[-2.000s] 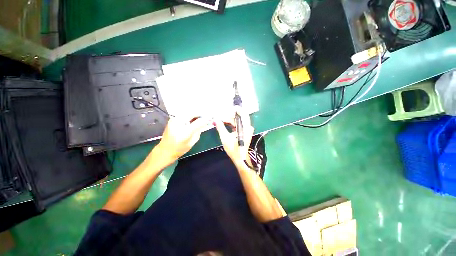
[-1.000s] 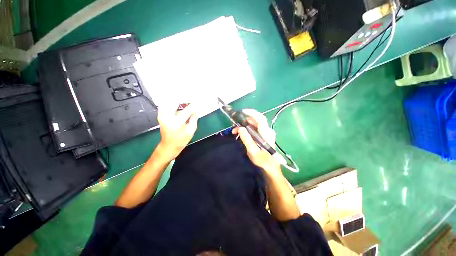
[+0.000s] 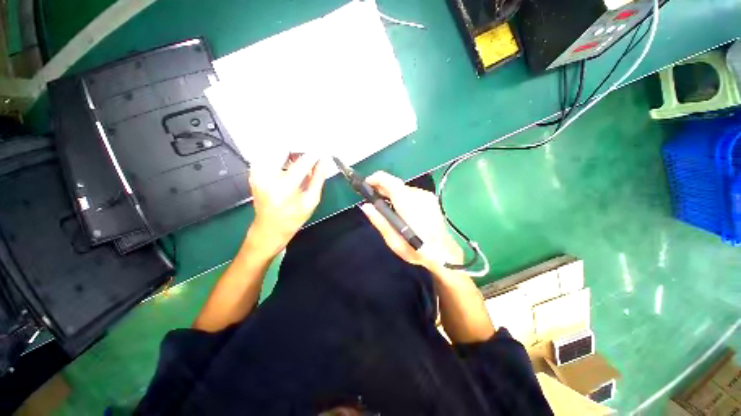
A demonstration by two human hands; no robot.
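Note:
My right hand (image 3: 414,219) holds the dark soldering iron (image 3: 382,209), its thin tip pointing up-left to the lower edge of the white panel back (image 3: 317,89). My left hand (image 3: 284,195) is at the panel's lower left edge, fingertips pinched together near a small reddish spot, likely a lead wire end; the fine strands are too small to tell. A black plastic housing (image 3: 146,138) lies left of the panel, and a dark lead runs from its raised loop to my left hand.
More black housings (image 3: 57,236) are piled at the left. The iron stand with yellow sponge (image 3: 496,45) and soldering station (image 3: 561,32) are at the upper right. The iron's cable hangs over the bench edge. A green stool (image 3: 697,89), blue crate (image 3: 705,183) and cartons (image 3: 552,301) are on the floor.
The iron has turned from upright to slanting, and its tip has moved left toward my left fingertips. The bench things have shifted up and slightly outward in view.

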